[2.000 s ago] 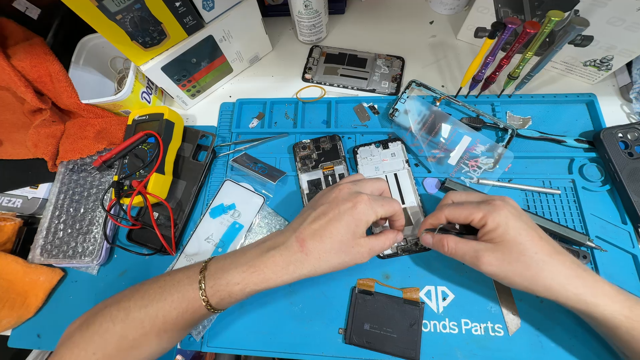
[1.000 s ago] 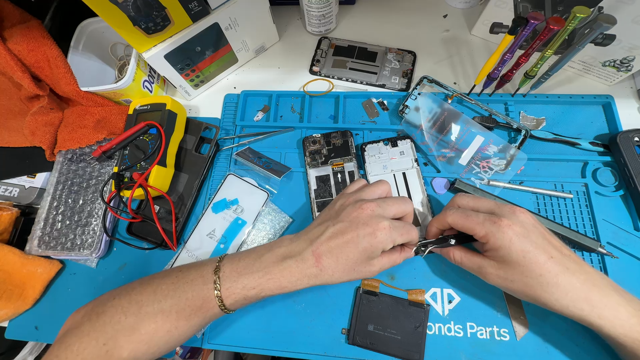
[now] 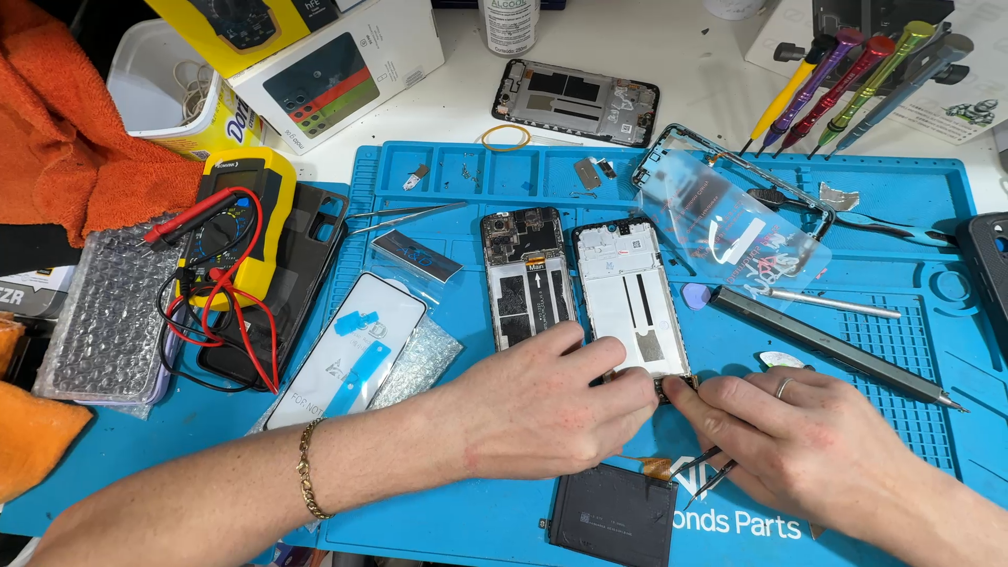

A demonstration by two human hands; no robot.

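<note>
My left hand (image 3: 563, 402) rests at the lower end of an open phone frame (image 3: 630, 303) with a white inner face; its fingers are bunched, and what they may pinch is hidden. My right hand (image 3: 776, 437) touches the frame's lower right corner with a fingertip and holds dark tweezers (image 3: 703, 474), tips pointing down left. Left of the frame lies a second opened phone (image 3: 529, 283) with its upper circuitry showing, partly behind my left hand. Nearer me, a black phone battery (image 3: 613, 516) with an orange flex strip lies flat on the blue repair mat (image 3: 472, 520).
A yellow multimeter (image 3: 240, 228), a glass panel (image 3: 346, 354) and metal tweezers (image 3: 409, 213) lie left. A precision screwdriver (image 3: 835, 342), a phone frame under clear film (image 3: 732, 213) and several upright screwdrivers (image 3: 854, 94) are right. Another phone chassis (image 3: 579, 98) lies behind.
My right index fingertip has come to the frame's lower corner. The tweezers in my right hand, at the frame's lower end a second ago, now point down towards the battery.
</note>
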